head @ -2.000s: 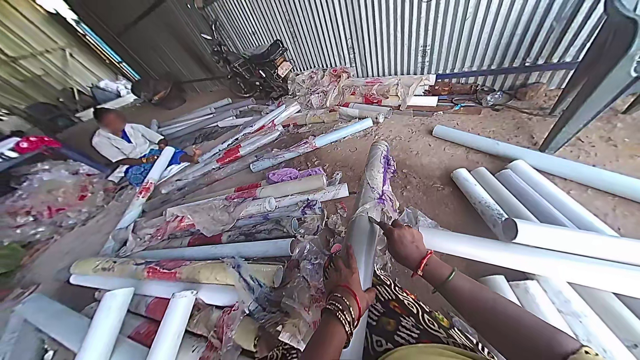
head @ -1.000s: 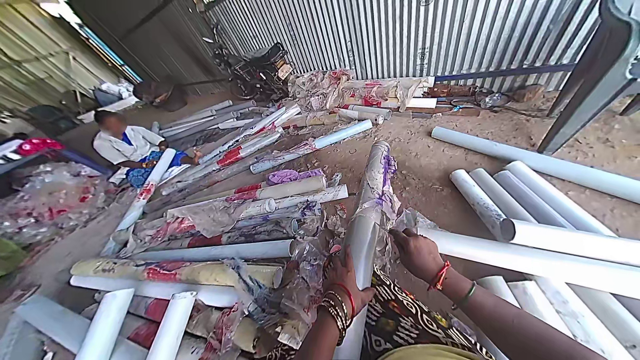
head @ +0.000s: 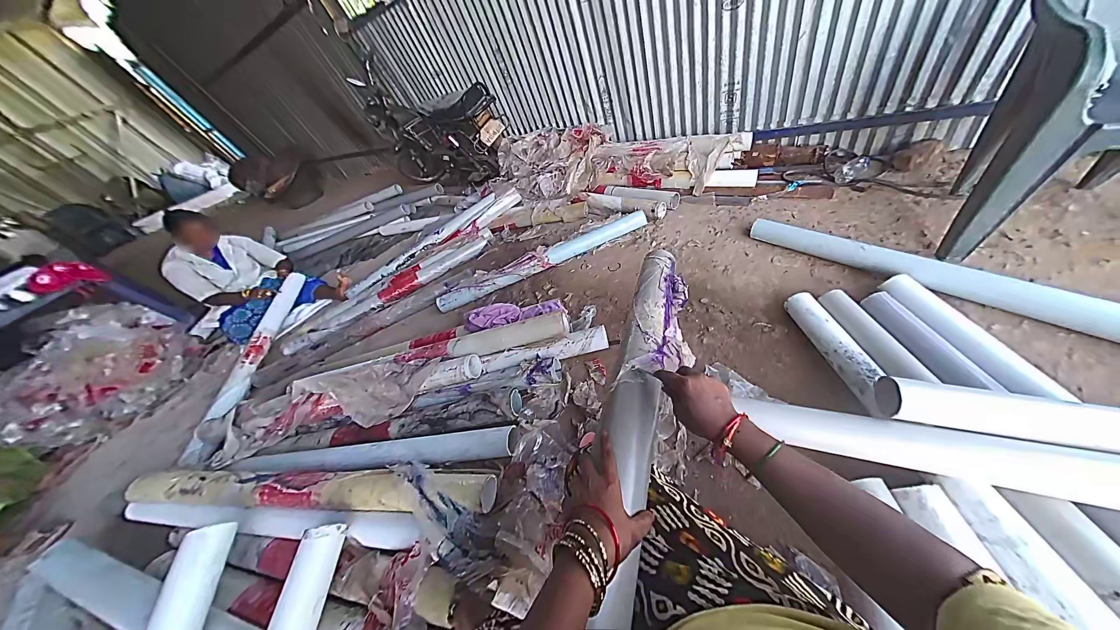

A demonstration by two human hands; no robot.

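Note:
A long grey pipe [head: 632, 416] slopes away from my lap, its far part still covered by clear plastic film with purple marks [head: 662, 319]. My left hand [head: 605, 494] is wrapped around the bare lower part of this pipe. At the pipe's right side, my right hand [head: 698, 401] pinches the edge of the film with bent fingers. Torn, crumpled film hangs beside the pipe and lies around its lower left side.
Wrapped pipes [head: 367, 385] lie piled on the left, and bare white pipes [head: 989, 437] on the right. A person [head: 227, 271] sits at the left with another pipe. A motorcycle [head: 446, 127], a corrugated metal wall [head: 612, 61] and a plastic chair's leg [head: 1006, 149] stand farther off.
My right hand has moved away from the lower part of the pipe and back up to the film's edge since one second ago. My left hand stays on the pipe.

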